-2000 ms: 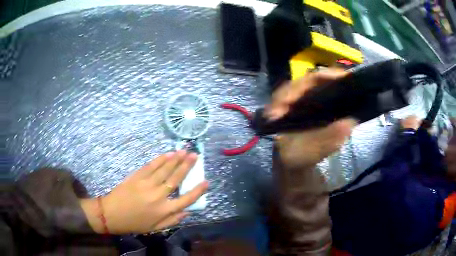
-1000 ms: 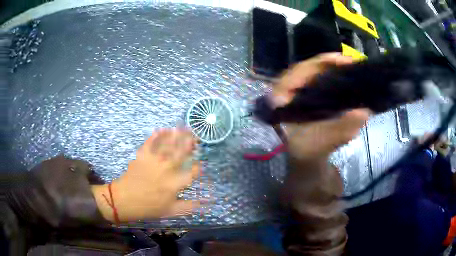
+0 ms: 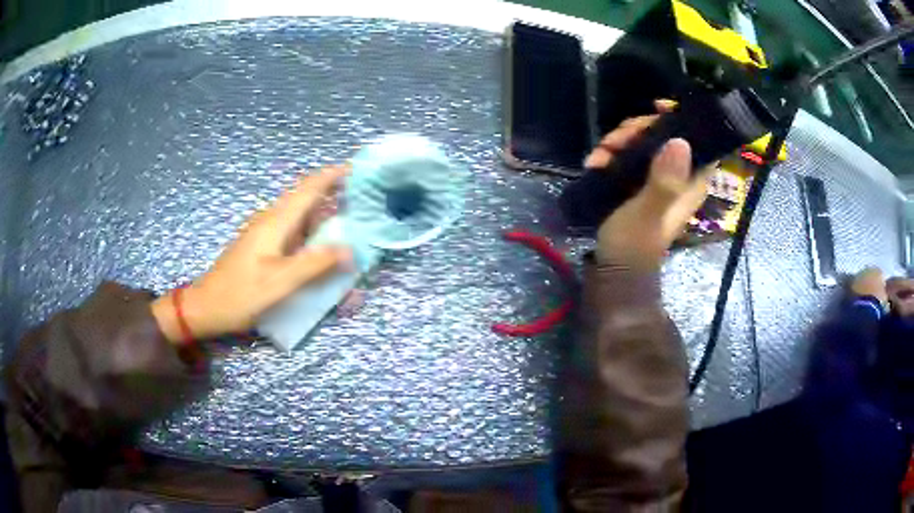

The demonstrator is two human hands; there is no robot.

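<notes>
A pale aqua handheld fan (image 3: 411, 190) is slightly blurred, its round head at the upper right with a dark centre and its flat handle pointing to the lower left. My left hand (image 3: 256, 266) holds it at the neck and handle, over the silvery bench sheeting. My right hand (image 3: 651, 200) grips a thick black electric screwdriver (image 3: 687, 145) to the right of the fan, apart from it. The driver's tip is hard to make out.
Red-handled cutters (image 3: 546, 283) lie between my hands. A black smartphone (image 3: 547, 98) and a black and yellow feeder (image 3: 717, 35) stand at the back. A black cable (image 3: 737, 271) hangs at right, near another person's hands (image 3: 880, 289). Small dark parts (image 3: 55, 105) lie far left.
The fan, earlier flat on the bench with its spoked grille showing, is now tilted in my left hand with a dark centre showing. My right hand still holds the driver, now angled more steeply.
</notes>
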